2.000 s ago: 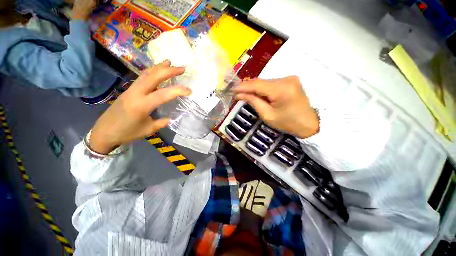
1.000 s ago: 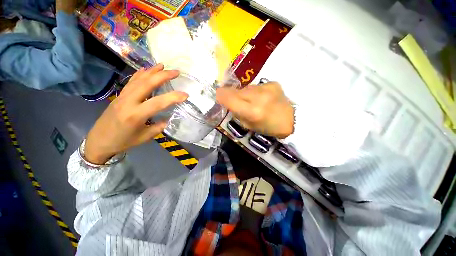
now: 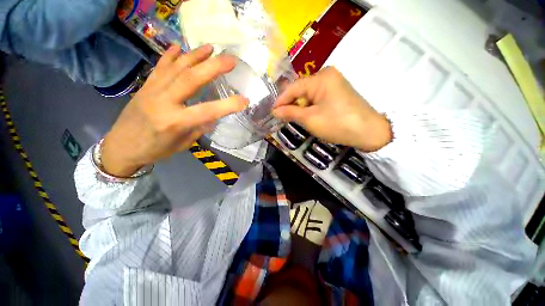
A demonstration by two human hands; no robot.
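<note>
A clear round tub (image 3: 230, 132) and crinkly clear plastic (image 3: 254, 24) lie at the bench edge, with a white slip (image 3: 248, 80) inside or under them. My left hand (image 3: 170, 104) is at their left, fingers spread, fingertips over the tub's rim; no grip on it shows. My right hand (image 3: 334, 110) is at the right side, thumb and forefinger pinched together at the clear plastic; whether something tiny is between them cannot be told. Glossy black parts (image 3: 318, 156) sit in the pockets of a white tray (image 3: 460, 89), partly under my right hand and sleeve.
A yellow sheet (image 3: 293, 15) and a dark red printed board (image 3: 334, 30) lie behind the tub. A pale block (image 3: 209, 24) is beside the plastic. Yellow strips (image 3: 523, 77) lie far right. Another person's blue sleeve (image 3: 54, 30) is upper left. Striped tape (image 3: 212, 162) marks the floor.
The view has shifted. My right hand has moved closer to my left hand, then slightly back, with finger and thumb still together. My left hand stays spread by the tub.
</note>
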